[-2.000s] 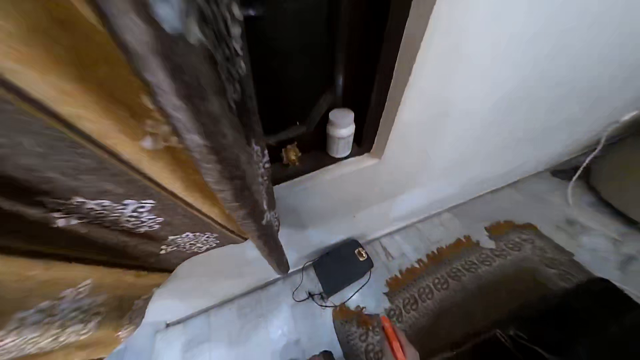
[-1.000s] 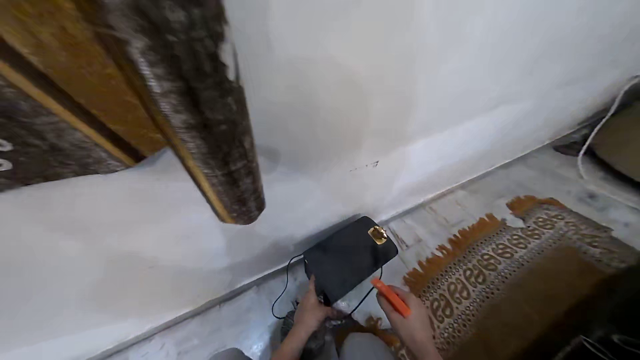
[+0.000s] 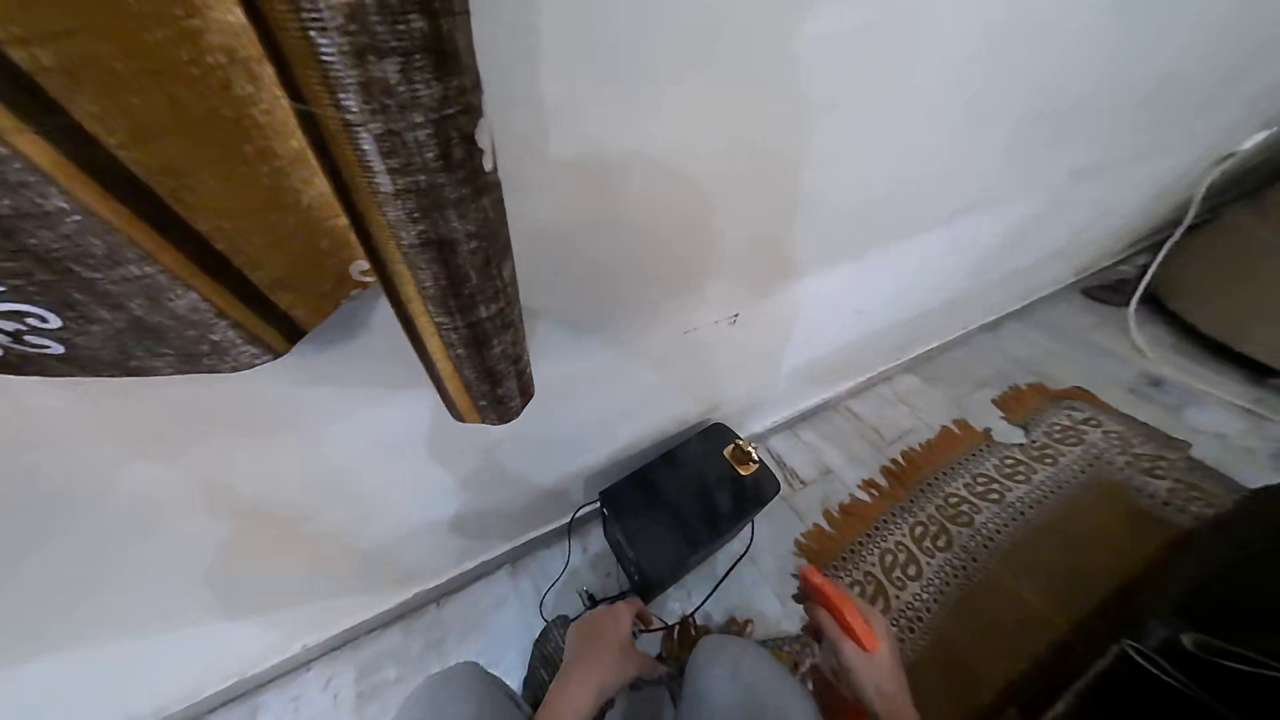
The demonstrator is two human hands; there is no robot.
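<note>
A black box-shaped bag or case (image 3: 680,505) with a gold clasp (image 3: 742,457) leans at the foot of the wall, a thin black cord (image 3: 722,580) looping around it. My left hand (image 3: 607,645) is at its lower end, with fingers bent by the cord; whether it pinches the cord is unclear. To the right, my right hand (image 3: 858,655) is closed around an orange handheld object (image 3: 838,607), whose exact kind cannot be told. A small dark plug-like piece (image 3: 588,598) lies near my left fingers.
Brown and gold patterned curtains (image 3: 440,220) hang at upper left before the white wall (image 3: 640,230). A fringed, patterned rug (image 3: 960,530) covers the marble floor at right. A white cable (image 3: 1165,260) runs beside a brown object (image 3: 1225,270) at far right. My knees show at the bottom.
My left hand has moved from the lower edge of the black case down toward the cord. My right hand still holds the orange object.
</note>
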